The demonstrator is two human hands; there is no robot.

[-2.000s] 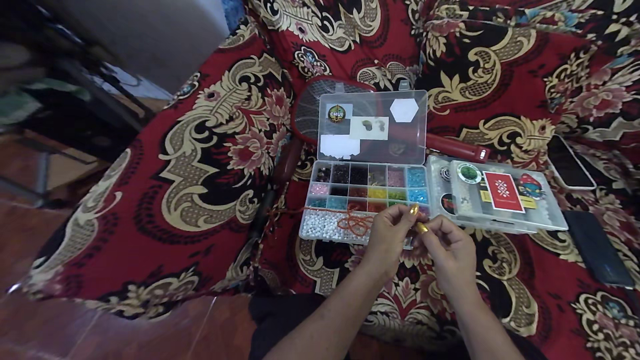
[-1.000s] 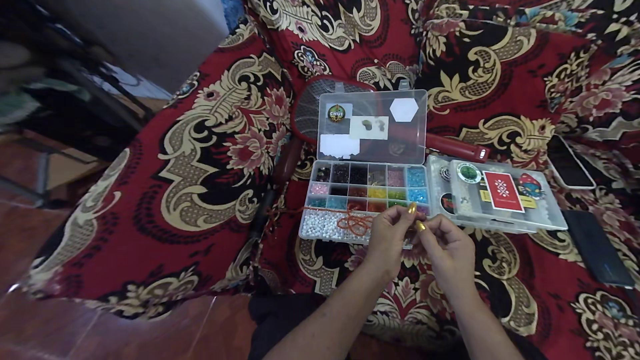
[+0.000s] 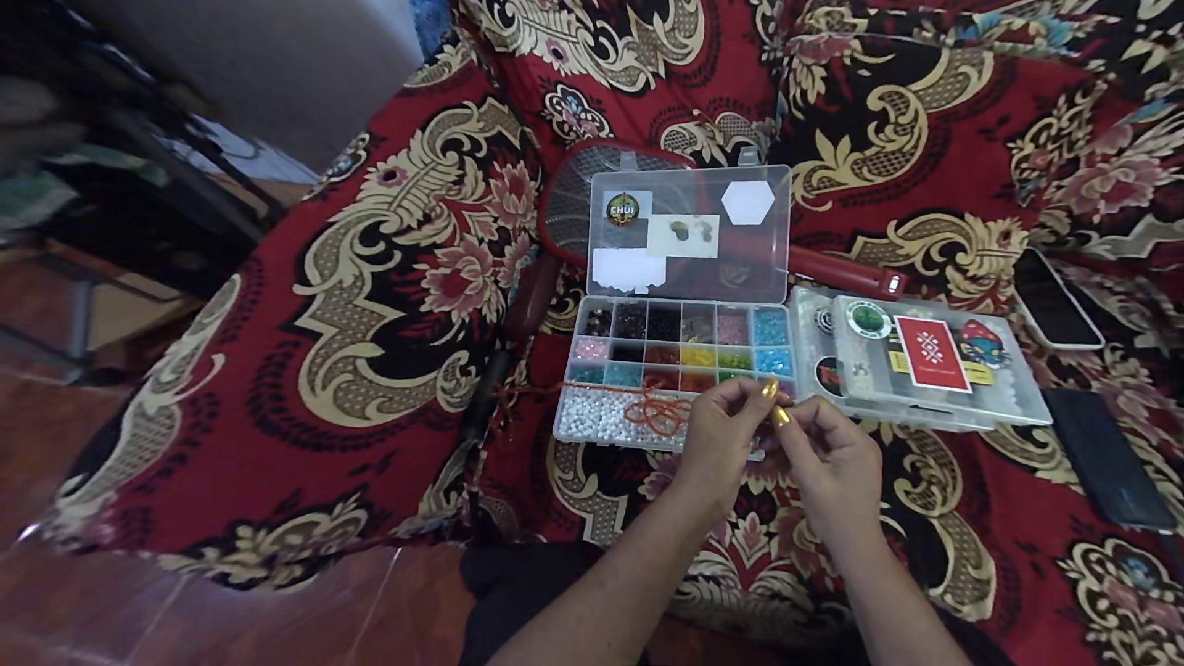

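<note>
My left hand (image 3: 726, 430) and my right hand (image 3: 828, 453) meet fingertip to fingertip over the lower right corner of an open plastic bead box (image 3: 566, 437). Their thumbs and forefingers are pinched; whatever lies between them is too small to make out. White beads (image 3: 592, 416) fill the box's front row, and smaller compartments behind hold beads of many colours. An orange-red cord (image 3: 659, 414) lies tangled over the front row, trailing left past the box's edge. The clear lid (image 3: 689, 277) stands raised at the back, with stickers on it.
Closed clear plastic cases (image 3: 1008, 412) with a red card (image 3: 931, 353) lie right of the box. Farther right are a smartphone (image 3: 1057, 298) and a dark flat object (image 3: 1110, 458). A red racket-shaped swatter (image 3: 569, 208) lies behind the lid, on the patterned sofa cover (image 3: 407, 333).
</note>
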